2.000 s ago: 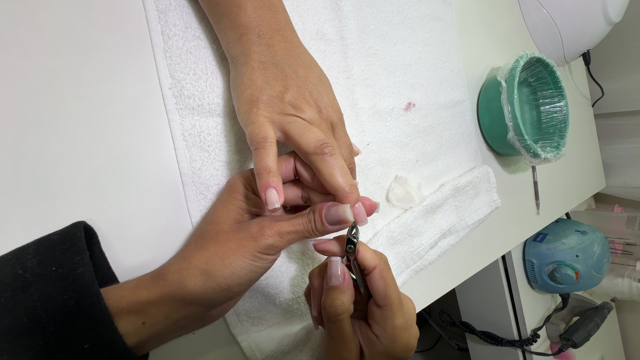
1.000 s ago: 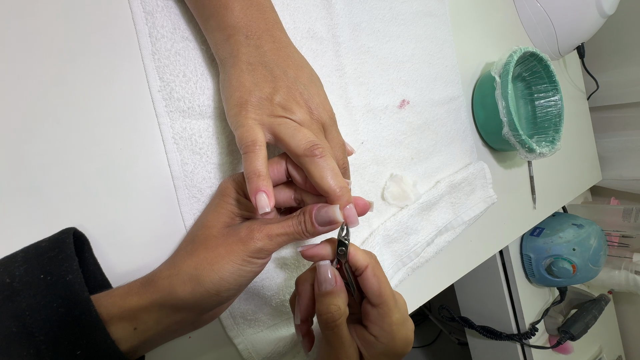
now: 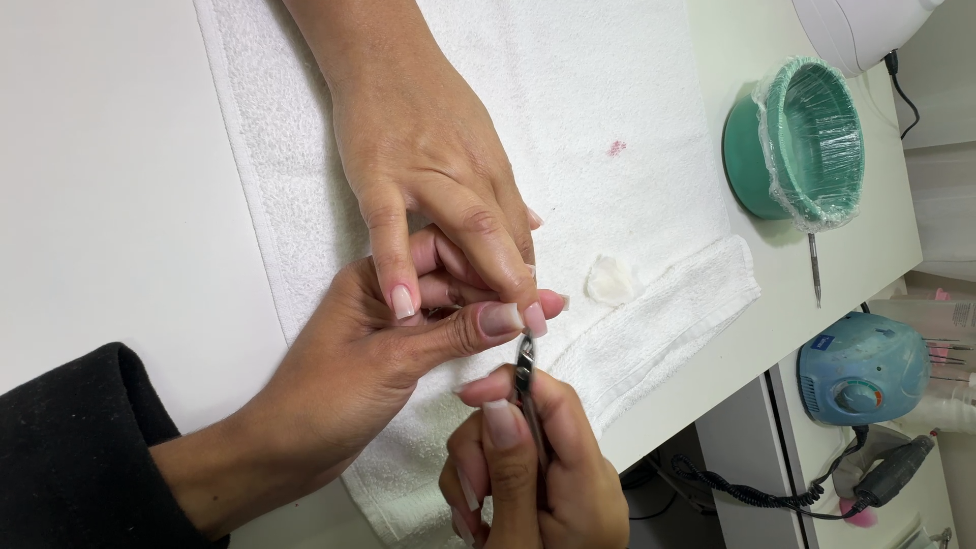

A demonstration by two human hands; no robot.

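Note:
My left hand [image 3: 404,343], in a black sleeve, grips a fingertip of another person's hand [image 3: 427,152] between thumb and index finger. That hand lies palm down, its fingers spread over mine. My right hand [image 3: 541,457] is closed around small metal cuticle nippers [image 3: 526,366]. Their tip is at the edge of the held finger's nail; whether the jaws are apart is too small to tell. Beneath the hands lies a white terry towel [image 3: 579,91], with a white cotton pad [image 3: 611,280] just right of the held finger.
A green bowl [image 3: 743,156] lined with clear plastic film stands at the right, beside a thin metal tool [image 3: 815,271]. Lower right are a blue nail drill unit [image 3: 865,366], its black handpiece [image 3: 896,473] and a coiled cord. A white device [image 3: 862,30] sits at the top right.
Both hands keep the same hold on the finger and the nippers. The nippers' tip remains close to the nail, with only slight shifts.

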